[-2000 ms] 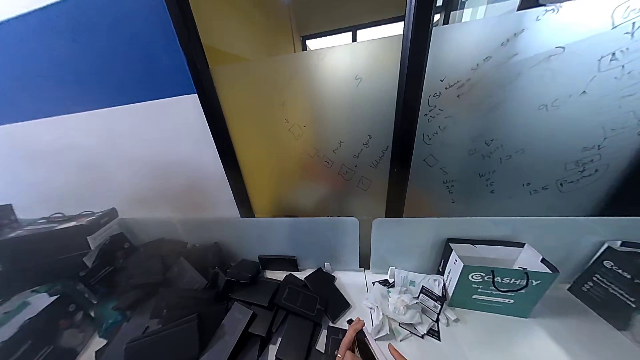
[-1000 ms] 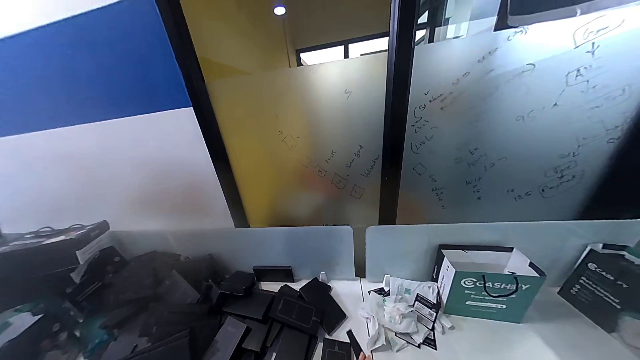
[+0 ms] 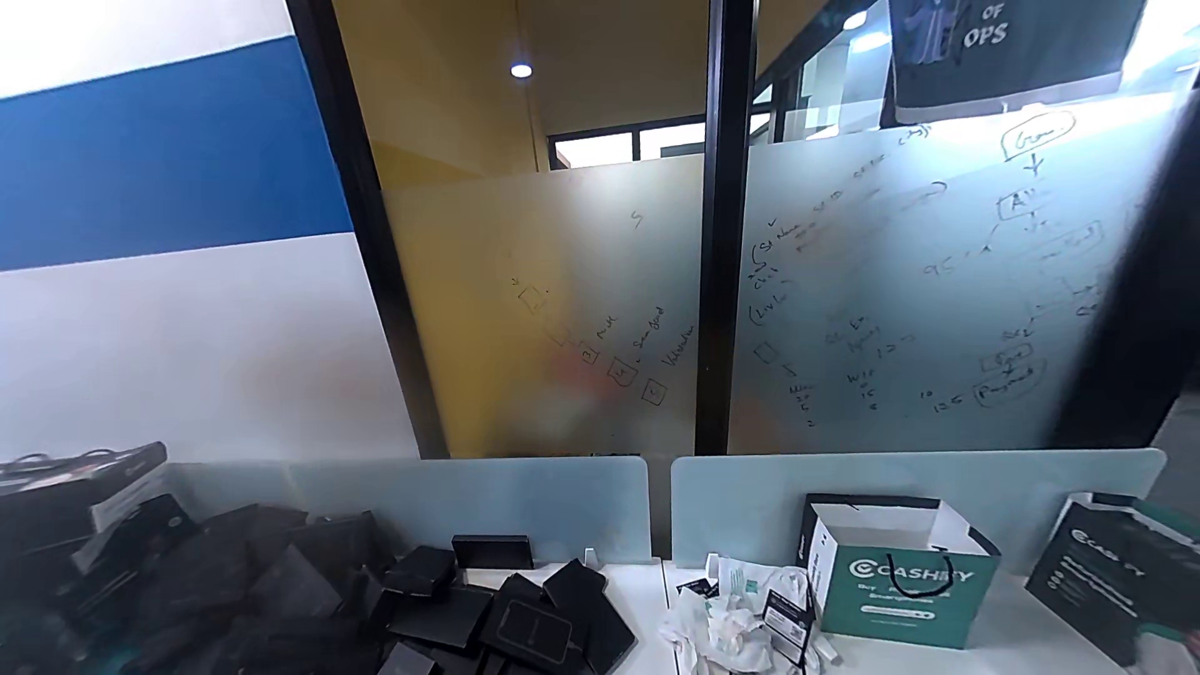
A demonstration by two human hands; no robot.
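Neither of my hands shows in the head view, so what they hold is hidden. Flat black boxes (image 3: 441,614) lie in a loose heap at the lower middle, one of them with a rounded outline (image 3: 532,633) on its face. To their right sits a crumpled pile of white plastic wrapping (image 3: 736,633) with black-and-white printed pieces (image 3: 787,623). A green and white paper carrier bag (image 3: 905,586) with a black handle stands open-topped beside the wrapping.
A large dark pile of bags or boxes (image 3: 281,581) fills the lower left. Low frosted dividers (image 3: 525,487) run along the back of the white desk (image 3: 637,600). A dark carrier bag (image 3: 1111,581) leans at the right. Frosted glass panels with handwriting rise behind.
The hands seen at the bottom edge two seconds ago have left the view; only a fingertip showed one second ago. The view has tilted upward.
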